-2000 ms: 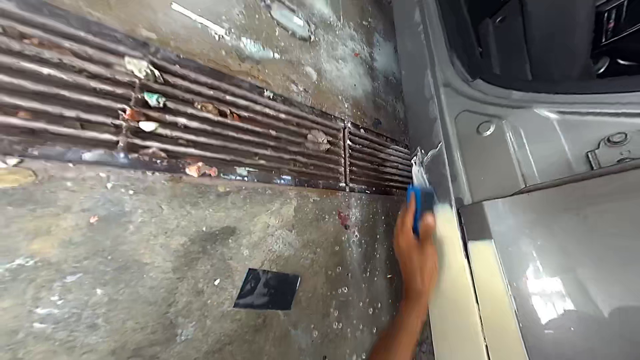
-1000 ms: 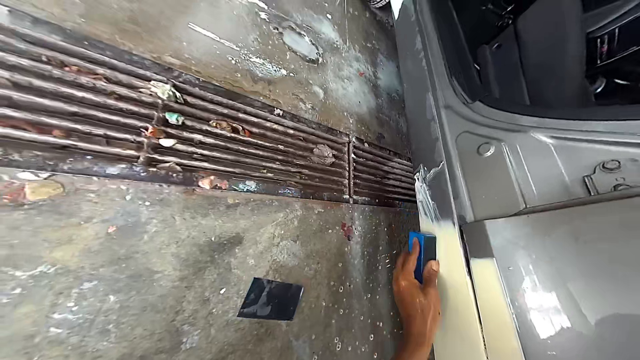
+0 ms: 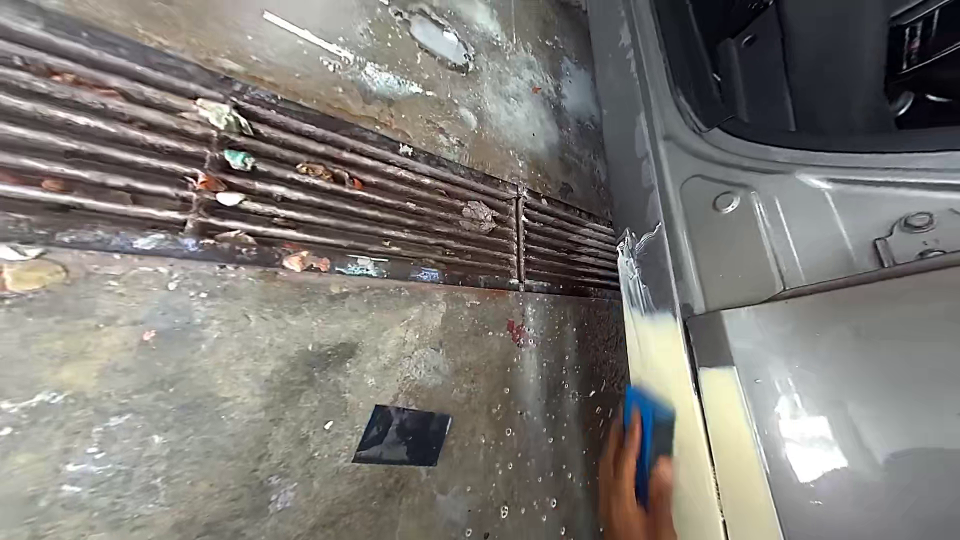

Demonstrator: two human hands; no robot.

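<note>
A blue sanding block [image 3: 646, 435], its far side dark, lies against the cream filler strip [image 3: 664, 356] along the edge of a grey car body panel. Gripping it is my one visible hand [image 3: 634, 480], at the lower right; from its thumb on the right side it looks like my left hand, with fingers on the block's left face. Above the block, whitish wet smears [image 3: 636, 281] mark the panel edge beside the drain grate. My right hand is out of view.
A rusty metal drain grate [image 3: 360, 187] with scraps of debris crosses the concrete floor [image 3: 225, 375]. A dark square sheet [image 3: 403, 436] lies on the floor. At the right are the car's door opening [image 3: 787, 90] and a glossy grey panel [image 3: 847, 405].
My hand and the blue block have moved down along the panel edge, away from the grate, where they were two seconds ago.
</note>
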